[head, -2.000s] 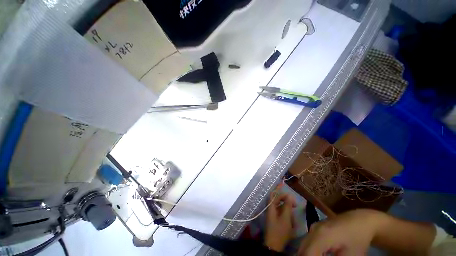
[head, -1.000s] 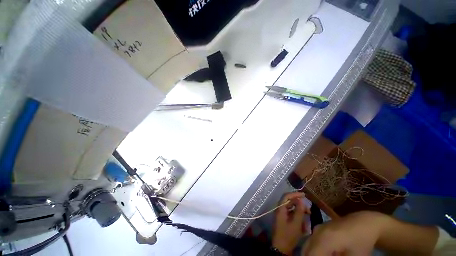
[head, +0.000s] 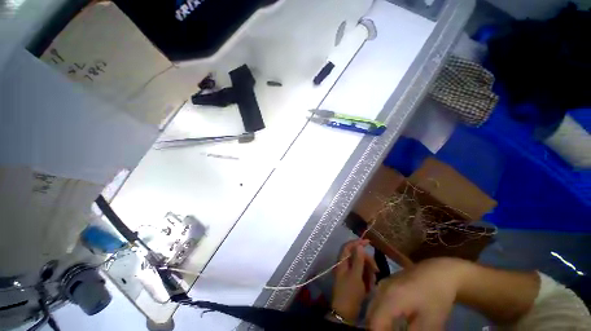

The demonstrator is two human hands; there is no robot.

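Note:
A thin off-white cord [head: 301, 285] runs from the presser foot area [head: 159, 266] over the table edge to my left hand [head: 352, 278], then on to the tangled cord pile [head: 411, 216] in the carton. My left hand pinches the cord at its fingertips, below the table edge. My right hand [head: 415, 298] is beside it, reaching in from the right; its fingers are blurred and partly cut off by the bottom edge, so whether it holds anything cannot be told. A black binding strip [head: 253, 315] runs from the foot towards my lap and out at the bottom.
An open cardboard box [head: 453, 187] stands right of the ruler-marked table edge [head: 337, 200]. Green-and-blue snips [head: 350, 123], tweezers [head: 204, 141] and black scraps [head: 246, 97] lie on the table. A checked cloth [head: 463, 90] and blue plastic are beyond the edge.
The view has shifted, so the table, machine and box appear further left. My left hand stays on the cord near the table edge, with its fingers now more upright. My right hand remains beside it.

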